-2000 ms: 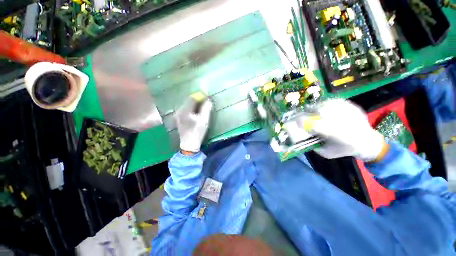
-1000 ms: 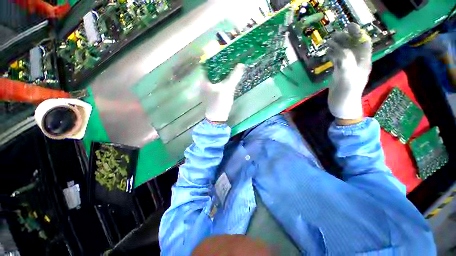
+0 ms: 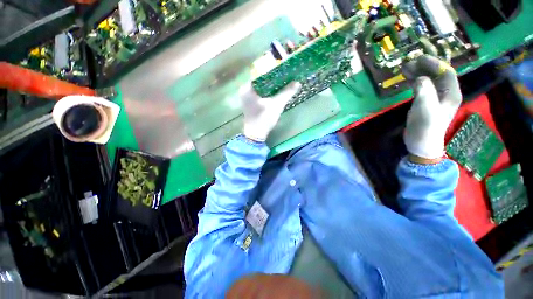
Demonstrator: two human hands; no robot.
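Note:
My gloved left hand [image 3: 264,110] grips the near left corner of a green circuit board [image 3: 310,65]. The board is tilted above the mat, its solder side with silvery dots facing me and its parts facing away. My gloved right hand [image 3: 431,105] is at the near right part of a loaded pallet [image 3: 390,80], a black frame around a crowded board with yellow blocks. Its fingertips are over the frame's edge, and whether they pinch something there cannot be made out.
A metal sheet with a grey-green pad [image 3: 219,96] lies on the bench. A white nozzle [image 3: 86,119] and a black tray of olive parts [image 3: 140,182] are at left. Loaded pallets [image 3: 125,58] stand at the back left. Smaller boards [image 3: 476,146] lie on red at right.
My left hand has taken hold of the board and turned it solder side towards me; earlier my right hand held it. My right hand has moved up to the pallet at right.

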